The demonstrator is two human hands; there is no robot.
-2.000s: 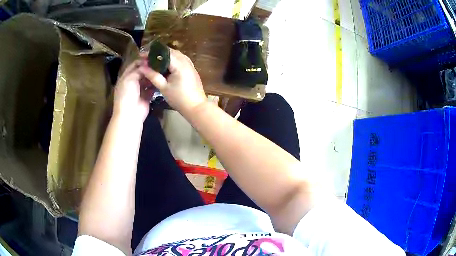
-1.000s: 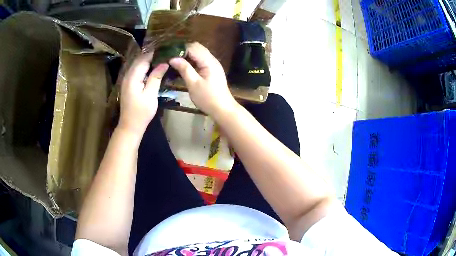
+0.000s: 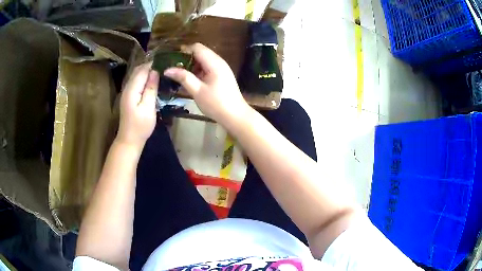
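Observation:
A dark green pouch (image 3: 172,60) with a small light dot on its face is held between my hands above the left part of the brown wooden stool (image 3: 224,39). My left hand (image 3: 138,98) grips its left side. My right hand (image 3: 206,77) grips its right side, thumb near the dot. Darker fabric shows below the green part, partly hidden by my fingers. A small silvery-white piece (image 3: 172,101) is at the stool's near left edge, below the pouch. A dark pouch stack (image 3: 262,66) with gold lettering and a navy upper end lies at the stool's right edge.
An open cardboard carton (image 3: 79,143) stands at left, with clear plastic film near my left hand. A blue crate (image 3: 425,32) is at upper right and a blue bin (image 3: 423,185) with dark characters at lower right. A red object (image 3: 214,181) shows between my legs.
Since the first frame the green pouch has turned from upright to sideways, and my right hand has moved slightly right. Since the second frame, hands and pouch have shifted slightly left.

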